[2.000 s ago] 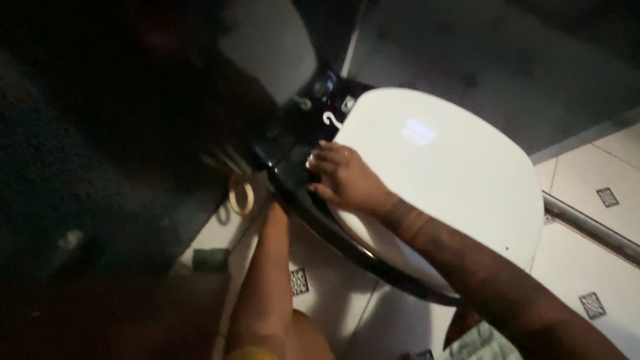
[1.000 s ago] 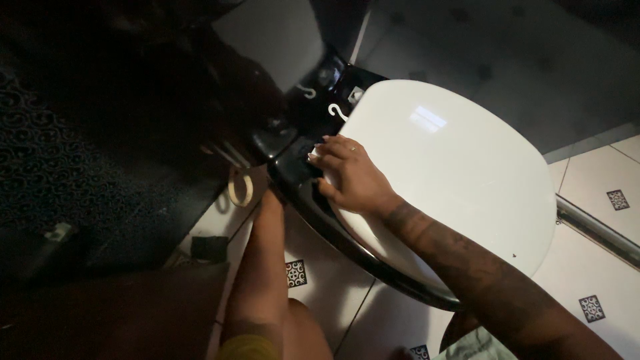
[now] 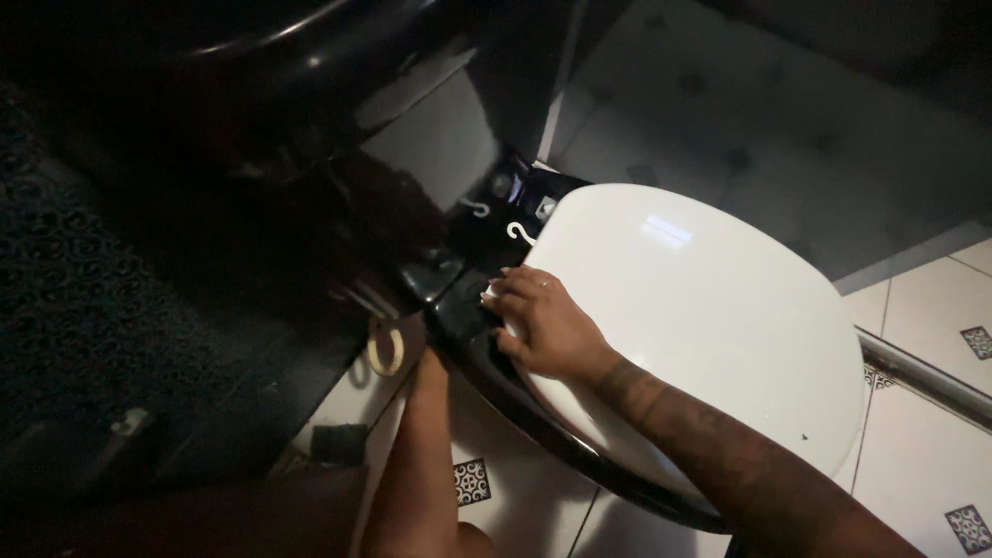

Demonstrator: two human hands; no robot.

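A white toilet lid or seat [image 3: 697, 310] lies over a black ceramic toilet bowl [image 3: 542, 434]. My right hand [image 3: 546, 322] grips its rear left edge, the fingers curled over the corner and the thumb beside them. A small white part shows at the fingertips, mostly covered. Close above the hand a white hook-shaped piece [image 3: 518, 232] and a pale fitting [image 3: 546, 208] sit on the black ceramic. My left forearm [image 3: 418, 465] reaches up from the bottom, left of the bowl; the left hand is hidden behind the black ceramic.
A glossy black tank [image 3: 310, 155] and a dark wall surround the upper left. A pale curved hose [image 3: 386, 353] hangs beside my left forearm. On the right, a metal pipe [image 3: 930, 380] runs over white floor tiles [image 3: 914, 449] with patterned insets. A dark block [image 3: 339, 444] lies lower left.
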